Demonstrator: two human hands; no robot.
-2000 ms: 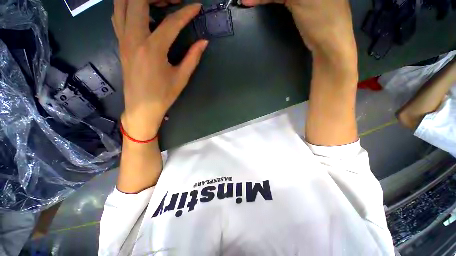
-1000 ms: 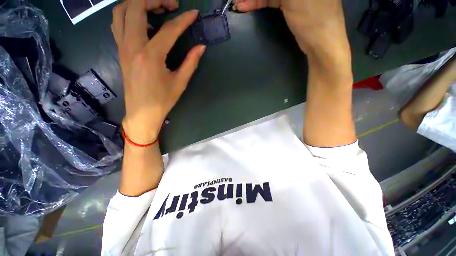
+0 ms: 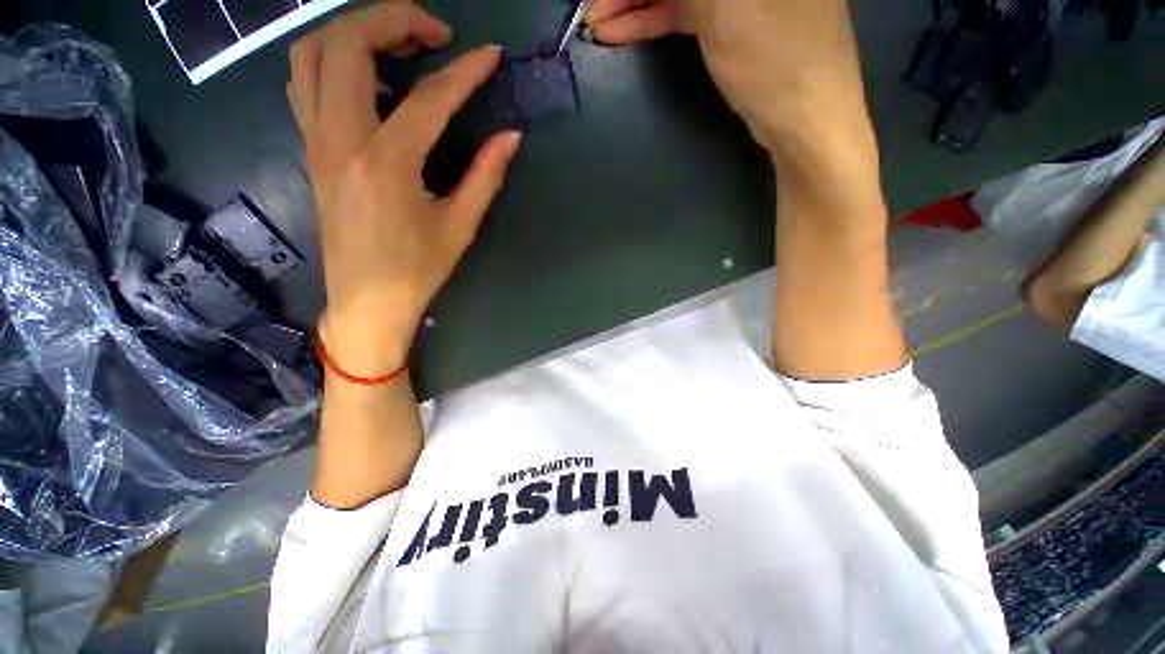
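A small black squarish plastic housing lies on the dark green bench at the top centre. My left hand is beside it, thumb and index finger at its left edge, seemingly holding it. My right hand, partly cut off by the top edge, holds thin silver tweezers, their tip at the housing's upper edge. Whether a sticker is at the tip cannot be told. Part of a white-bordered sticker sheet with black pads shows at the top left.
A crinkled clear plastic bag lies at left, with black parts beside it. A loose heap of black parts lies at upper right. Another person's arm shows at the right, beyond the bench edge.
The housing, both hands and the tweezers sit slightly lower and further left in view. More of the sticker sheet shows. The tweezers' tip stays at the housing's upper edge.
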